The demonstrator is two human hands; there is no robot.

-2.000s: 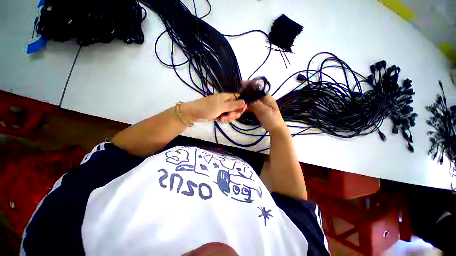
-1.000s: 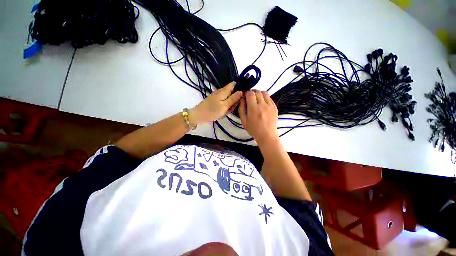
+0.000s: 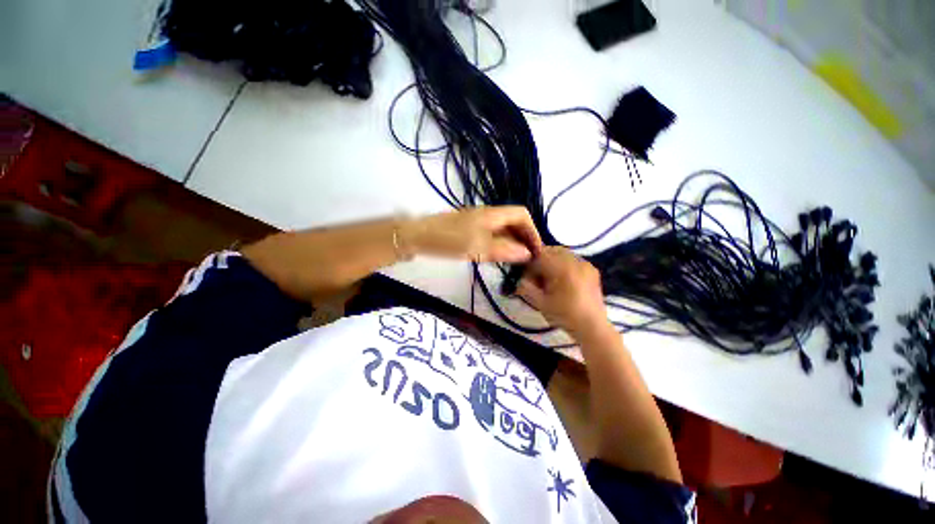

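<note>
A thick hank of black cables (image 3: 492,123) crosses the white table from the top down to my hands. It spreads on the right into loose strands (image 3: 707,292) with small dark connectors (image 3: 836,297). My left hand (image 3: 492,233) and my right hand (image 3: 564,287) meet over the hank near the table's front edge. The fingertips of my left hand are pinched against those of my right; what is between them is hidden. A small black cable coil (image 3: 511,277) shows partly below my right hand's curled fingers, which close on it.
A ragged black bunch, possibly twist ties (image 3: 641,123), lies above the hank. A smooth black rectangle, perhaps a phone (image 3: 615,23), lies farther back. A heap of black coils (image 3: 277,41) is at upper left beside a blue piece (image 3: 155,55). More connectors (image 3: 916,358) lie at far right.
The view has shifted, so the table things sit lower and farther right. The coil loop that stood up above my fingers is now mostly hidden under my hands, and my left hand has turned over.
</note>
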